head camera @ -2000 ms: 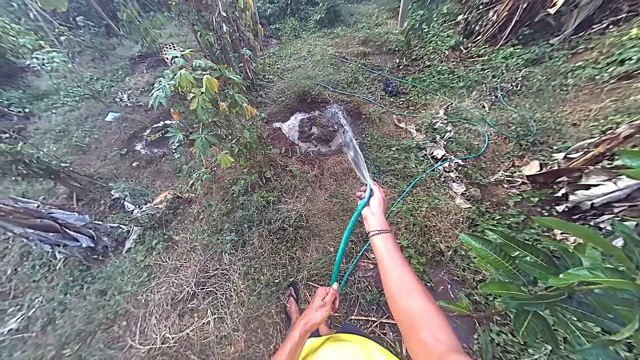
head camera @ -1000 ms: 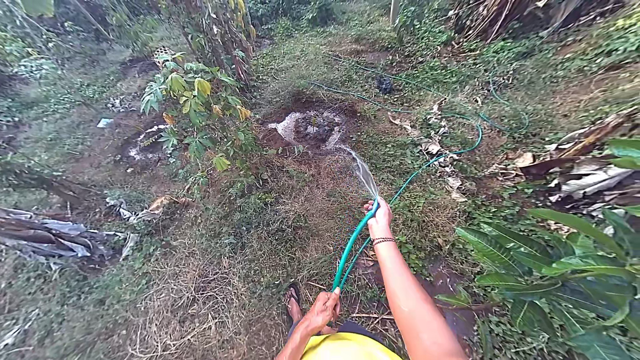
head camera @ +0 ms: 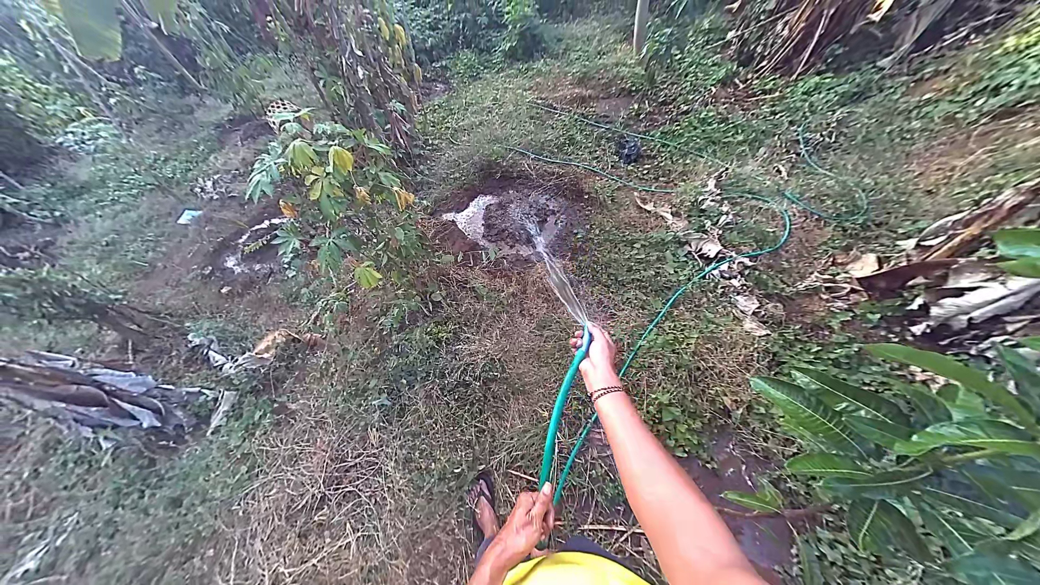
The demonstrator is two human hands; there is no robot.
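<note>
My right hand (head camera: 597, 351), with a dark bracelet at the wrist, grips the mouth end of a green garden hose (head camera: 561, 408). Water (head camera: 561, 279) sprays from it, fanned out, onto a wet patch of dark soil (head camera: 520, 213) that has a pale, foamy-looking area on its left. Lower down, near my yellow shirt, my left hand (head camera: 528, 520) is closed around the hose. The rest of the hose runs up and to the right over the grass in loose curves.
A leafy plant with some yellow leaves (head camera: 333, 183) stands left of the wet soil. Broad green leaves (head camera: 853, 414) reach in at the right. Dry leaf litter (head camera: 723, 244) and withered plant debris (head camera: 97, 394) lie on the ground. A sandaled foot (head camera: 483, 504) shows beside my left hand.
The water stream has swung from the near right edge of the wet patch onto its middle-right part. My right hand has shifted slightly left and down. Both hands keep hold of the hose.
</note>
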